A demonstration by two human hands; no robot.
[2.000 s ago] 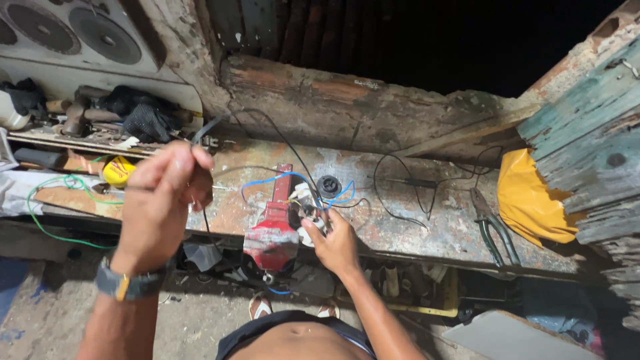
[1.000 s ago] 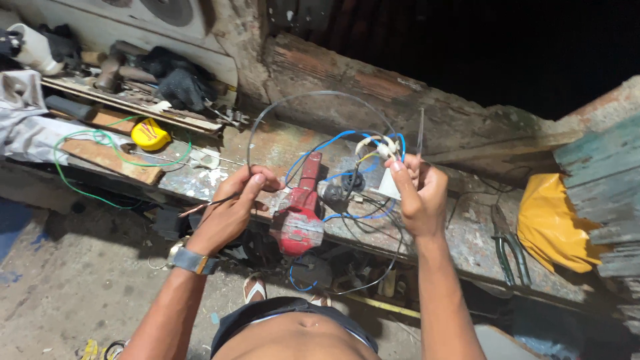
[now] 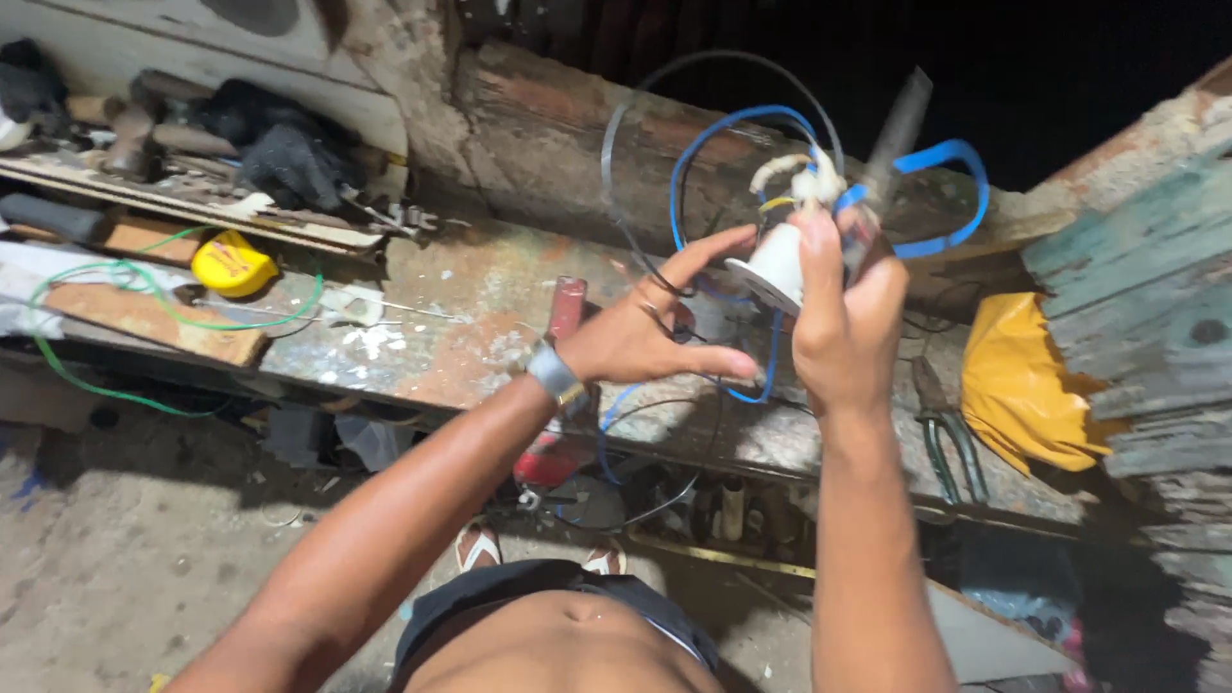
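My right hand (image 3: 852, 308) grips a white plastic fitting (image 3: 778, 265) with blue, black and pale wires coming out of it; a blurred knife-like blade (image 3: 897, 130) sticks up from the same hand. My left hand (image 3: 654, 332), wearing a wristwatch, is beside the fitting with thumb and fingers spread, and a black wire (image 3: 613, 144) loops past its fingers. Blue wire (image 3: 717, 120) curves above and hangs below the hands. Under my left hand a red bench vise (image 3: 568, 306) is partly hidden.
On the bench (image 3: 433, 337) to the left lie a yellow tape measure (image 3: 234, 264), a green wire (image 3: 144, 279) and a wood piece (image 3: 159, 322). A shelf behind holds a hammer (image 3: 130, 140) and black gloves (image 3: 289, 144). Pliers (image 3: 948, 433) and a yellow bag (image 3: 1030, 385) are at right.
My right hand has lifted the white fitting from beside the vise. My left hand, which pinched the dark wire one second ago, has moved right to the fitting and its fingers have spread.
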